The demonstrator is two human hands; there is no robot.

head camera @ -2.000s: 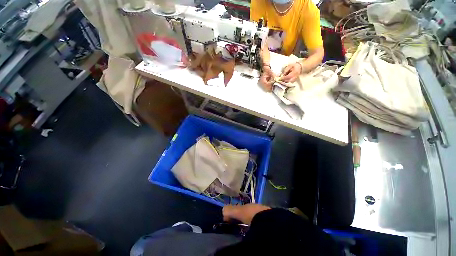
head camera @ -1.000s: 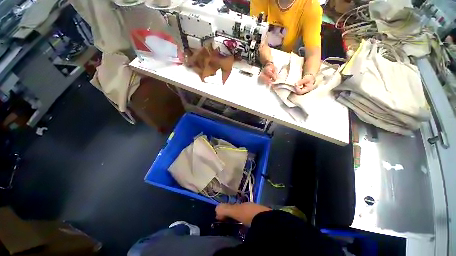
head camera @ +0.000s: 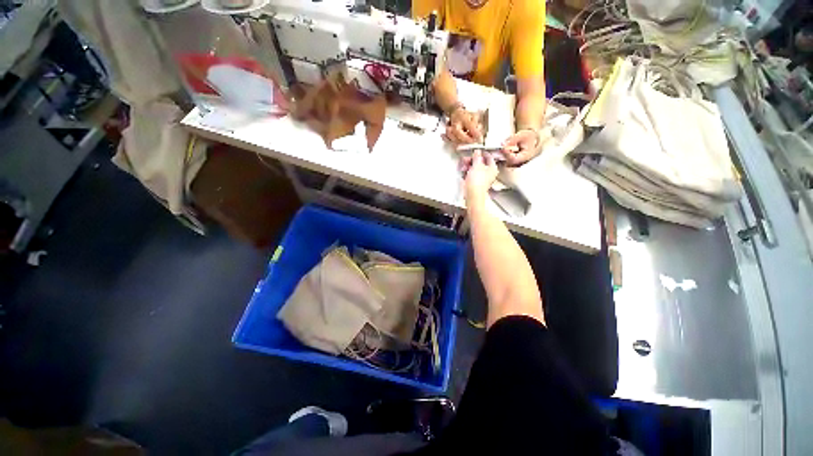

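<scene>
My right hand (head camera: 480,169) reaches out on a bare forearm with a black sleeve. Its fingertips are at the near edge of a beige cloth piece (head camera: 512,201) on the white table (head camera: 401,183). The hand is small and partly blurred, so whether the fingers grip the cloth cannot be told. A person in a yellow shirt (head camera: 521,44) holds the same cloth with both hands, one on each side of my fingers. My left hand is not in view.
A blue bin (head camera: 267,298) on the floor holds beige bags (head camera: 334,303) with yellow edging. A sewing machine (head camera: 321,44) and brown scraps (head camera: 343,111) are on the table. Beige bags (head camera: 664,147) are stacked at right above a metal counter (head camera: 704,329).
My right hand has moved from beside the blue bin's near edge, up and forward to the cloth on the table. The view has shifted slightly, and the other person's hands have moved on the cloth.
</scene>
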